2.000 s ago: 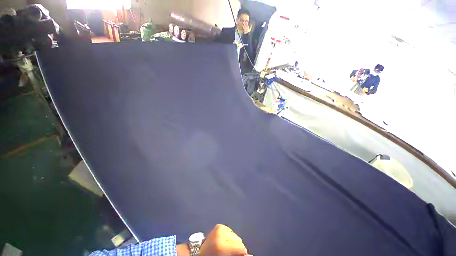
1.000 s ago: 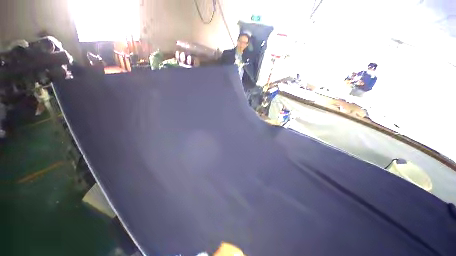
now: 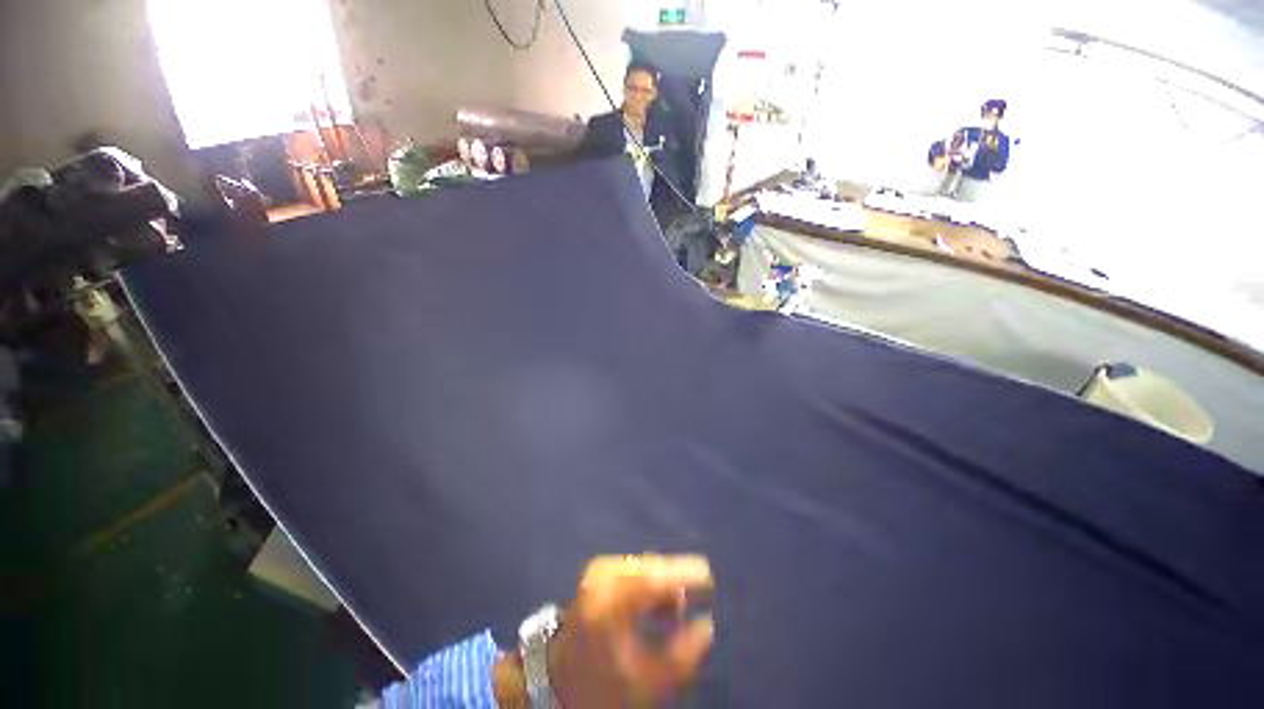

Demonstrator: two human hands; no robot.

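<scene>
A wide dark navy cloth fills the middle of the view. It rises towards the back, with a pale edge down its left side and long dark folds on the right. My left hand, with a watch and a blue patterned sleeve, is in front of the cloth at the bottom centre. Its fingers are curled and blurred, with a dark patch between them; I cannot tell whether it grips anything. My right hand is not in view.
A person stands at the cloth's far end. Another person stands beyond a brown-edged table. A pale bucket is beyond the cloth's right side. Wrapped rolls lie at the back. Green floor shows on the left.
My left hand dropped almost out of the picture a second ago and now shows higher, with the watch and sleeve visible. The view has shifted; the bucket shows more fully than two seconds ago.
</scene>
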